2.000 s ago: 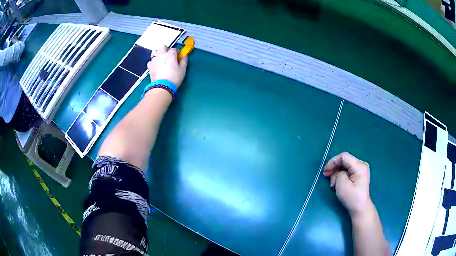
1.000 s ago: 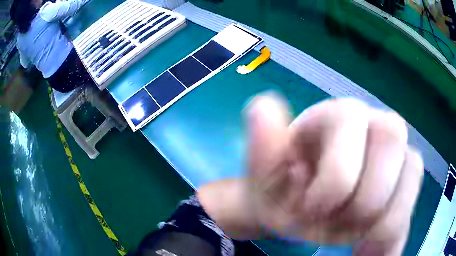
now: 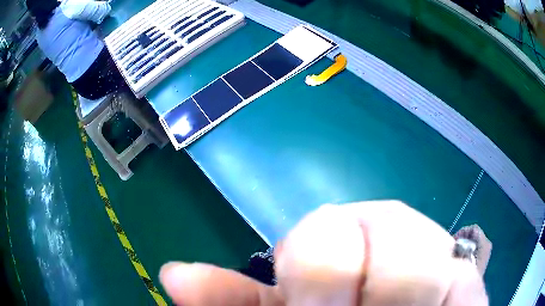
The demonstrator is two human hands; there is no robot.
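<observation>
A large blurred hand, which looks like my right hand [image 3: 370, 257], fills the bottom centre close to the camera. Its thumb points left and its fingers are bent; whether it holds anything is hidden. A bit of dark patterned sleeve [image 3: 263, 266] shows behind it. Another small patch of skin with a silvery spot [image 3: 467, 248] shows at its right; I cannot tell whether it is my left hand. The white liner strip [image 3: 308, 45] with several black rectangles lies on the green bench. An orange-yellow curved strip [image 3: 327, 72] lies beside its far end.
A white slotted tray [image 3: 173, 39] stands on the bench [image 3: 287, 143] at upper left. A person in light blue [image 3: 69, 45] sits beyond the bench's left side, near a pale stool [image 3: 122, 134]. A pale metal rail [image 3: 412, 95] runs along the far edge. A white sheet [image 3: 532, 281] shows at lower right.
The view has swung left. My left hand has left the orange-yellow strip, which lies free on the bench. A large hand has come up close to the camera and since moved lower.
</observation>
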